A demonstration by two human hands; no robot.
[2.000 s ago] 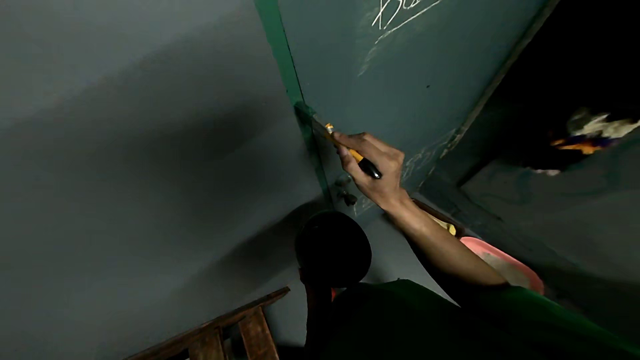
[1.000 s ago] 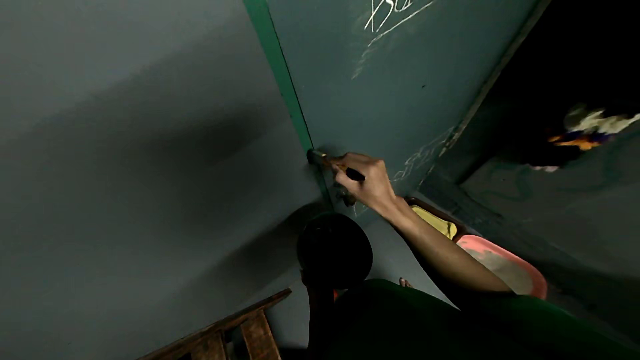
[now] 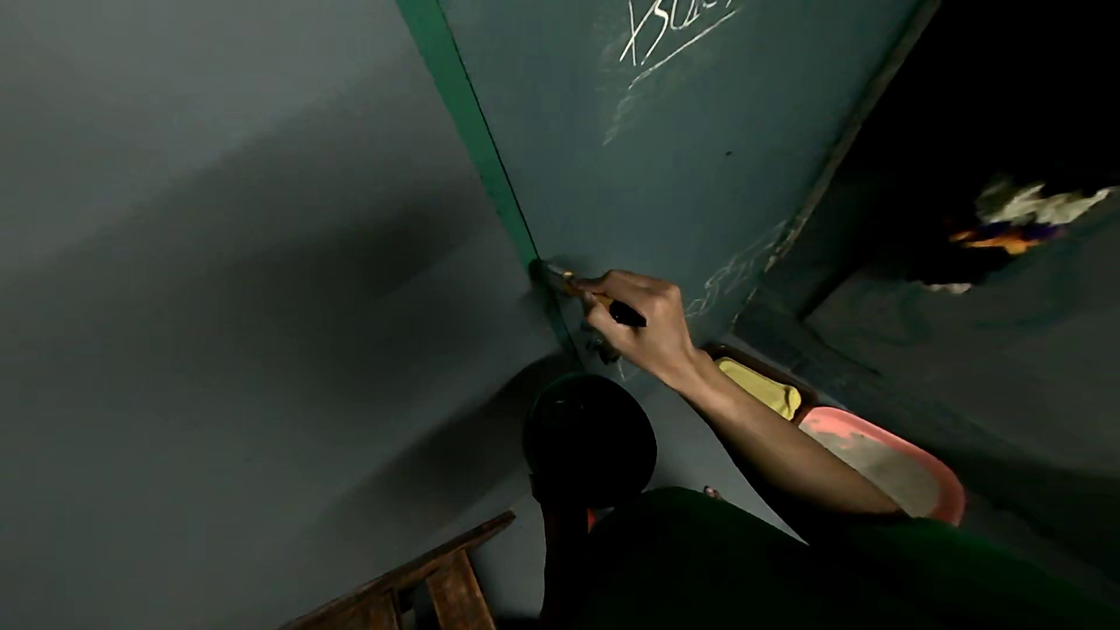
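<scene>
My right hand (image 3: 643, 328) grips a paintbrush (image 3: 604, 299) with an orange and black handle. Its bristles touch the lower part of a green painted strip (image 3: 472, 122), which runs between the grey wall (image 3: 219, 306) and a blue-green door or panel (image 3: 682, 149). Below the brush, a dark round container (image 3: 589, 442) is held up at the end of my left arm. My left hand (image 3: 549, 492) is mostly lost in shadow at the container's near side, apparently holding it. A dark fitting (image 3: 602, 346) sits on the panel beside my right hand.
A wooden ladder or rack (image 3: 455, 586) leans at the bottom left. On the right lie a pink-rimmed basin (image 3: 941, 472) and a yellow tray or container (image 3: 757, 388). Crumpled cloth-like items (image 3: 1024, 219) are at the far right. Chalk-like marks are on the panel.
Two seconds ago the brush was higher on the green strip; my right hand has moved down along it. The dark container remains in about the same place.
</scene>
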